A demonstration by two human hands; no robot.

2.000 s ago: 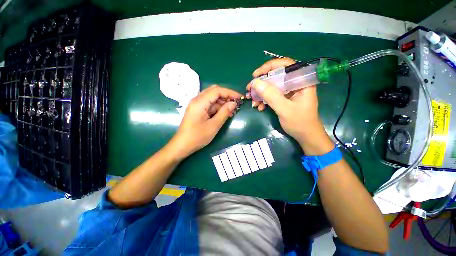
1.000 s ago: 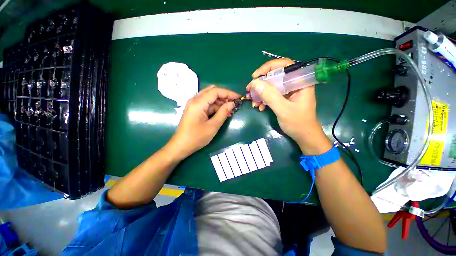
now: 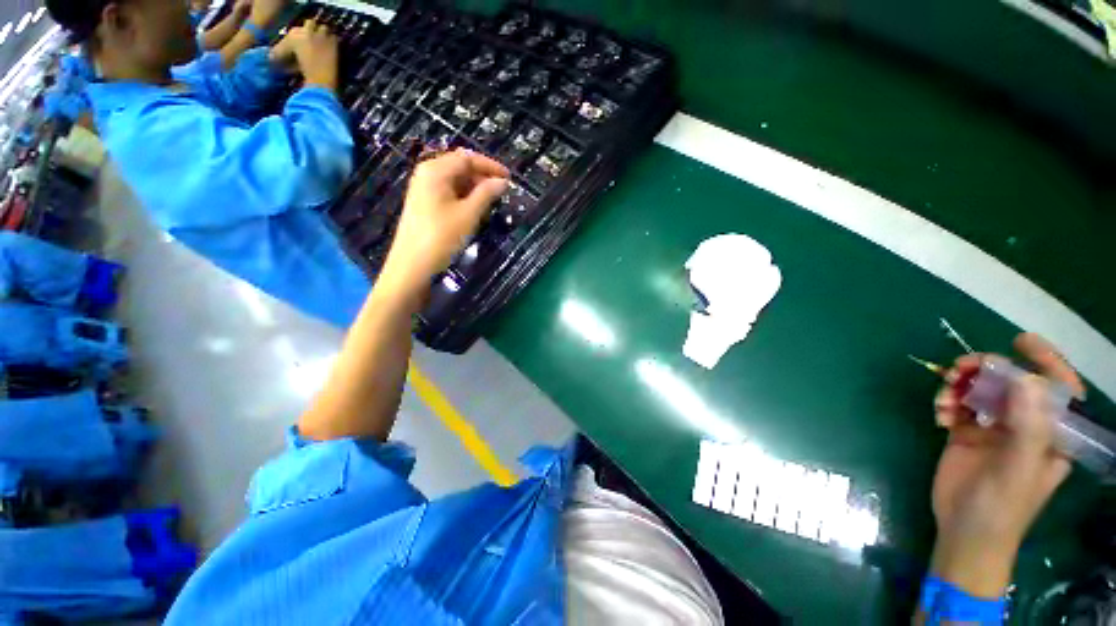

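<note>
My left hand (image 3: 448, 218) is over the black blister tray stack (image 3: 539, 92), its thumb and fingertips close together. Whether it holds a small unit cannot be told. Small dark and metallic units sit in the tray's pockets. My right hand (image 3: 994, 471) is at the right, gripping the dispensing syringe (image 3: 1087, 441), whose thin tip points left above the green bench. The hand and syringe are somewhat blurred, and the syringe's rear is cut off by the picture's edge.
A white wipe (image 3: 738, 291) and a white strip sheet (image 3: 783, 494) lie on the green bench (image 3: 587, 379). Thin tweezers (image 3: 955, 334) lie beyond my right hand. Another person in a blue smock (image 3: 226, 159) sits at the left, beside the trays.
The view has swung left. My left hand has moved away from the syringe tip to the trays. My right hand still holds the syringe, now apart from my left hand.
</note>
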